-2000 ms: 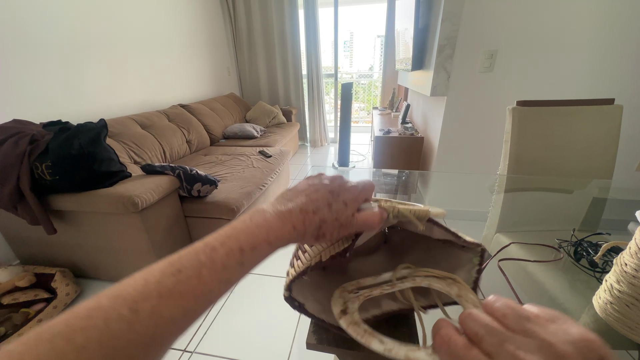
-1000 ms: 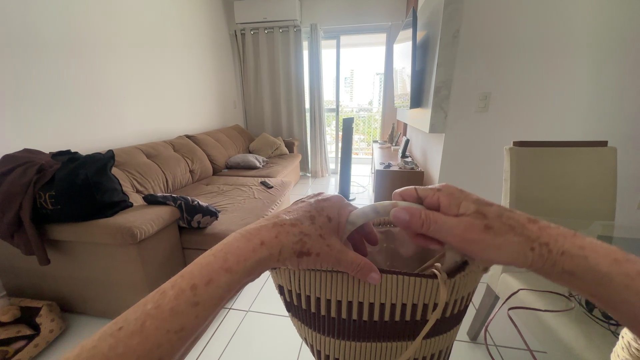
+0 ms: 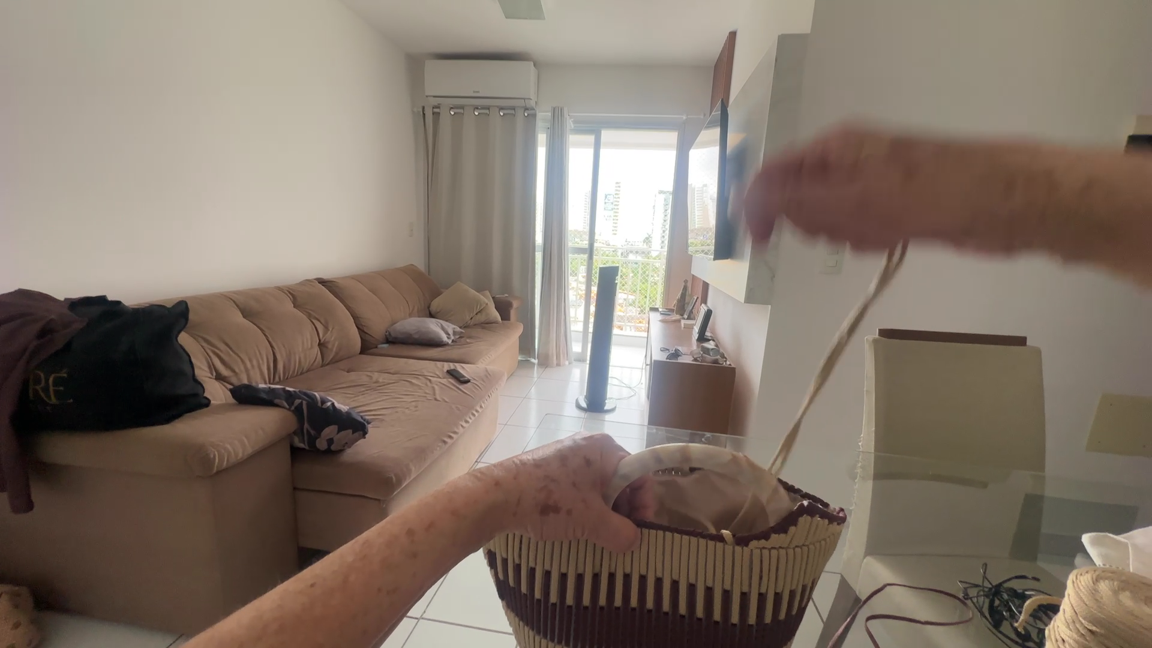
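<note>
A woven basket bag [image 3: 666, 585] in cream and dark maroon stands upright at the lower middle, with pale fabric inside its mouth. Its pale ring-shaped handle [image 3: 688, 456] rises from the rim. My left hand [image 3: 576, 495] grips the rim at the base of this handle, thumb outside. High at the right, my right hand [image 3: 864, 189] is blurred and closed on a pale cord [image 3: 837, 351], which runs taut down to the back of the bag's rim. A short loose cord end pokes out at the front rim.
Beside the bag is a glass table [image 3: 954, 486] with a ball of cream cord [image 3: 1102, 612], dark tangled cables [image 3: 1003, 598] and a maroon cord [image 3: 909, 616]. A cream chair [image 3: 958, 396] stands behind. Farther off are a brown sofa [image 3: 243, 346] and a tower fan [image 3: 601, 342].
My right hand has gone from the handle up to the right, drawing the pale cord out. My left hand stays at the handle. Two seconds ago the bag was tilted, its brown inside showing.
</note>
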